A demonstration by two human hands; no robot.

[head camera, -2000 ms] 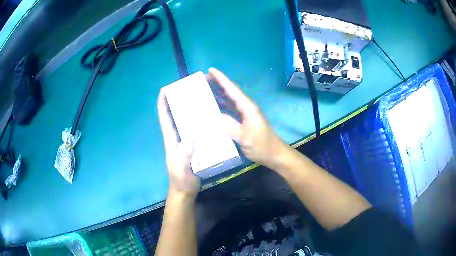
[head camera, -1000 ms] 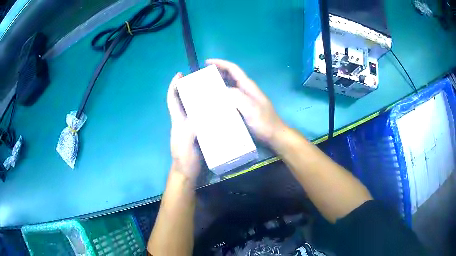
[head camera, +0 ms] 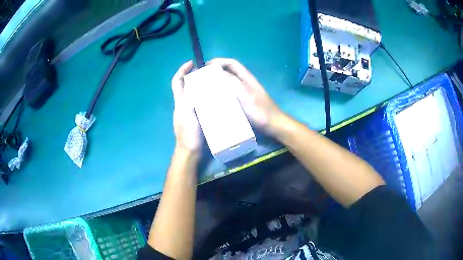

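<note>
The white cover (head camera: 219, 109) faces up on the housing near the bench's front edge; its near end face shows. My left hand (head camera: 187, 114) grips the left long side. My right hand (head camera: 250, 96) grips the right long side, with fingers near the far end. The black power cord (head camera: 194, 38) runs from the far end up out of the picture. A coiled, tied cable (head camera: 136, 34) lies at the upper left and leads to a plug in a clear protective bag (head camera: 79, 140). The inside of the housing is hidden under the cover.
The screw feeder (head camera: 341, 53) stands at the upper right, with a hanging black cable (head camera: 323, 71) crossing before it. A blue crate (head camera: 401, 152) with white covers is at the right, a green crate (head camera: 86, 238) at the lower left. Black corded units (head camera: 40, 76) lie at the left.
The view has shifted. Both hands still hold the covered housing, which sits slightly farther from the bench's front edge. My left fingers have moved closer around its far end.
</note>
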